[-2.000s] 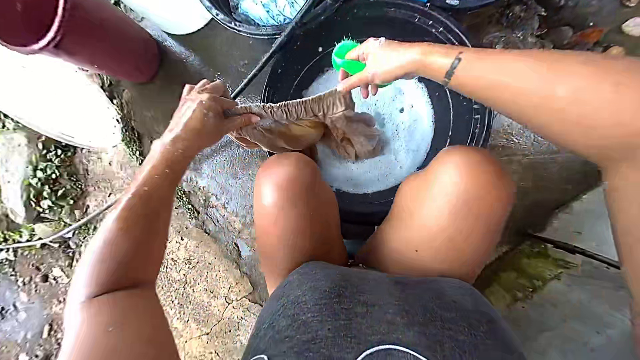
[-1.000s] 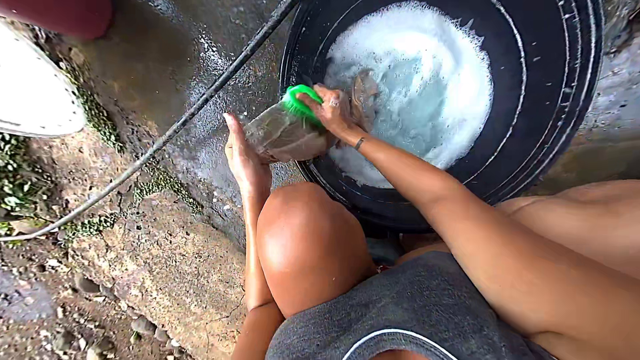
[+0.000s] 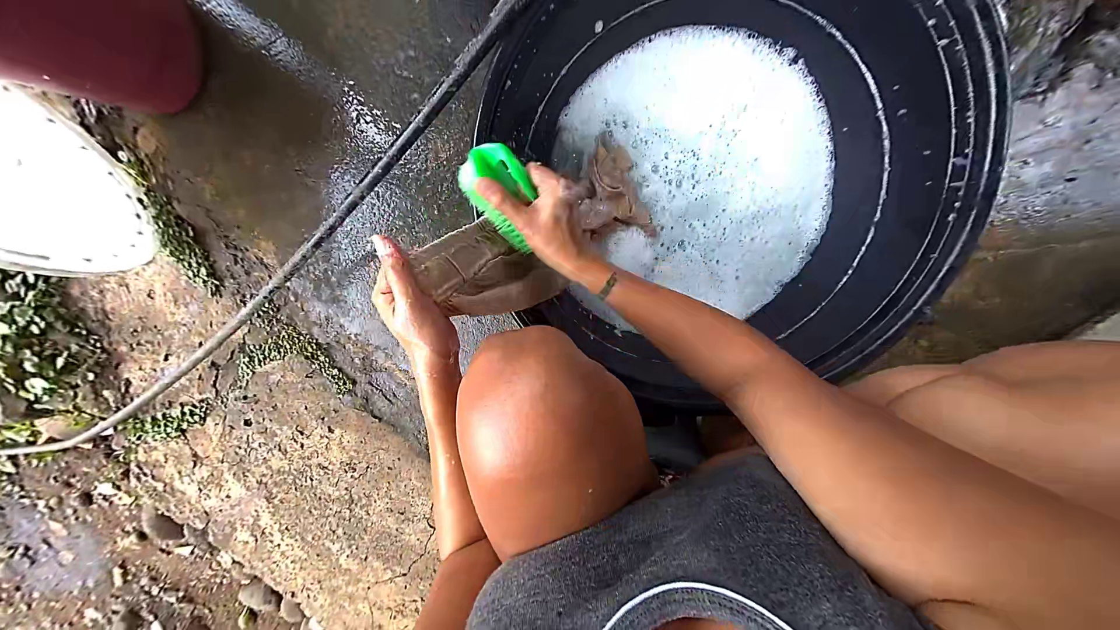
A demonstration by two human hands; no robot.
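A brown wet cloth garment (image 3: 490,271) is stretched over the near left rim of a black round tub (image 3: 910,175). Its far end lies in white, sudsy water (image 3: 717,157). My left hand (image 3: 411,306) holds the garment's left end, thumb up, with the fingers partly hidden behind the cloth. In my right hand (image 3: 547,219) is a green plastic scrub brush (image 3: 499,192), its bristles facing down at the garment's upper edge. Both hands are near the tub's left side, above my knee.
A black hose (image 3: 350,206) runs diagonally over the wet concrete left of the tub. At the upper left are a dark red container (image 3: 105,52) and a white round basin (image 3: 70,192). Small plants (image 3: 44,332) and stones border the rough concrete slab (image 3: 289,481).
Two seconds ago both hands held the garment's gathered edge over the tub. Now it is stretched at the left rim with the brush against it. The view has swung left.
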